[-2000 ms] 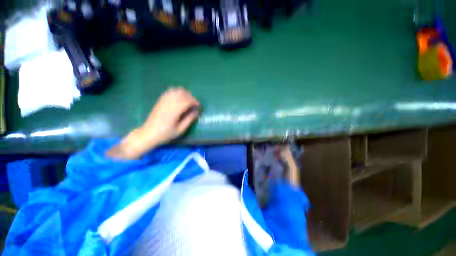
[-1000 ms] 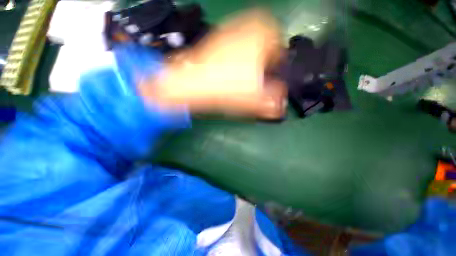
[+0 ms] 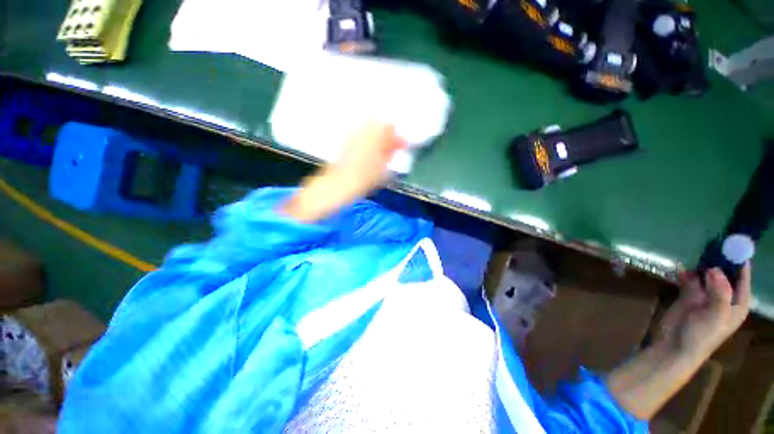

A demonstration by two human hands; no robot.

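My left hand (image 3: 361, 165), slightly blurred, is at the near edge of a white wrapping sheet stack (image 3: 339, 106) on the bench; its fingers touch or pinch the sheets, though their exact grip is unclear. My right hand (image 3: 709, 309) is at the bench's front edge on the right, its fingertips closed on the wider end of a black product unit (image 3: 740, 242) with a round white spot. That unit points up toward the right picture rim. Another black unit (image 3: 573, 151) lies alone on the green bench between the hands, logo up.
More black units (image 3: 543, 30) lie in a row at the back. White sheets (image 3: 246, 30) and a yellow pad stack (image 3: 98, 30) lie at left. A metal bar (image 3: 747, 61) is at right. Below are a blue stool (image 3: 85, 169), a carton with wrapped units (image 3: 522, 288) and other cartons.
The view has swung. My left hand has gone from the dark units to the white sheets. My right hand, out of sight a second ago, now shows holding a black unit.
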